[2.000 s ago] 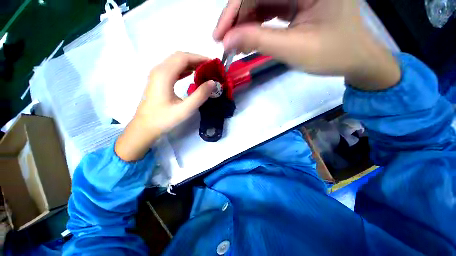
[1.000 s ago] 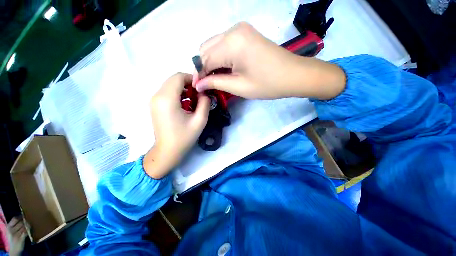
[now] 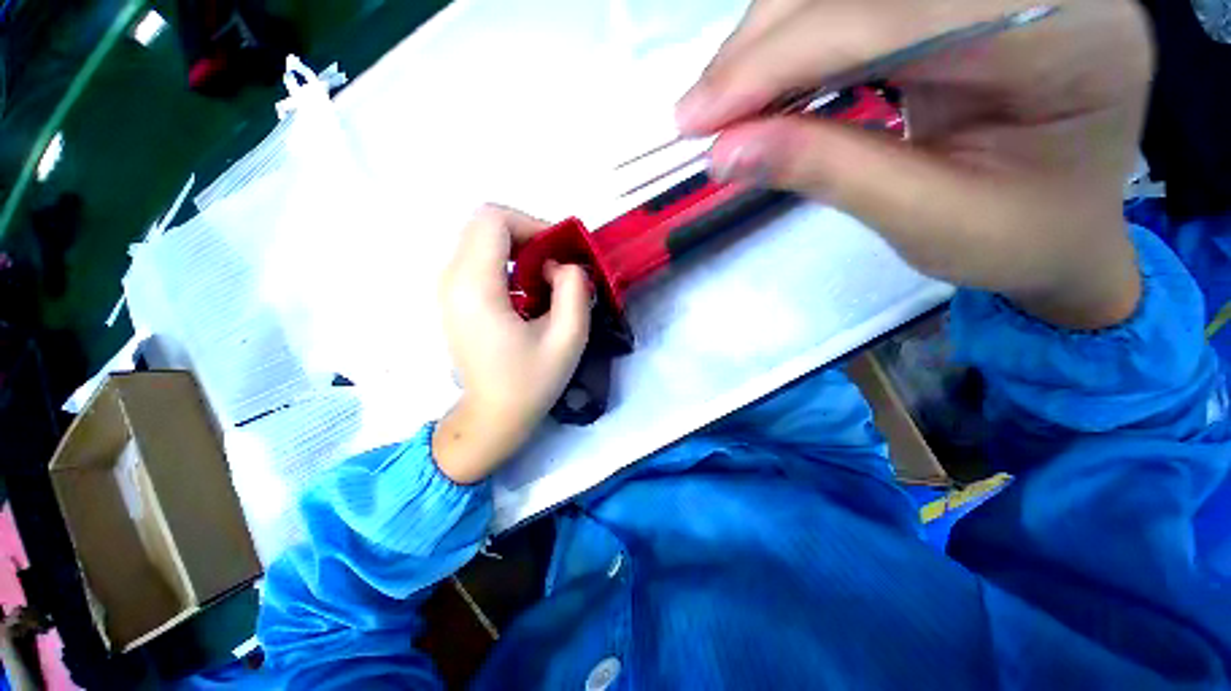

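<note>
A red-and-black device body (image 3: 662, 236) lies slanted on the white foam sheet (image 3: 756, 304), its open red head (image 3: 563, 244) toward my left hand. My left hand (image 3: 516, 324) grips the red head, thumb at its opening. A black end unit (image 3: 590, 381) sticks out below the head, partly behind my left hand. The round silver part is hidden. My right hand (image 3: 932, 149), slightly blurred, holds the tweezers (image 3: 898, 57) above the body's handle. The two tips point left, apart, and touch nothing that I can see.
Ribbed foam sheet (image 3: 277, 324) lies at the left. An open cardboard box (image 3: 155, 506) stands at the lower left. A scrap carton (image 3: 905, 425) is below the bench edge at right. A green conveyor (image 3: 81, 162) runs at the upper left. Part of another person's hand (image 3: 20, 628) shows at the left rim.
My right hand has moved from the red head up and right, and the tweezers now show fully. My left hand stays at the head. The view has shifted slightly.
</note>
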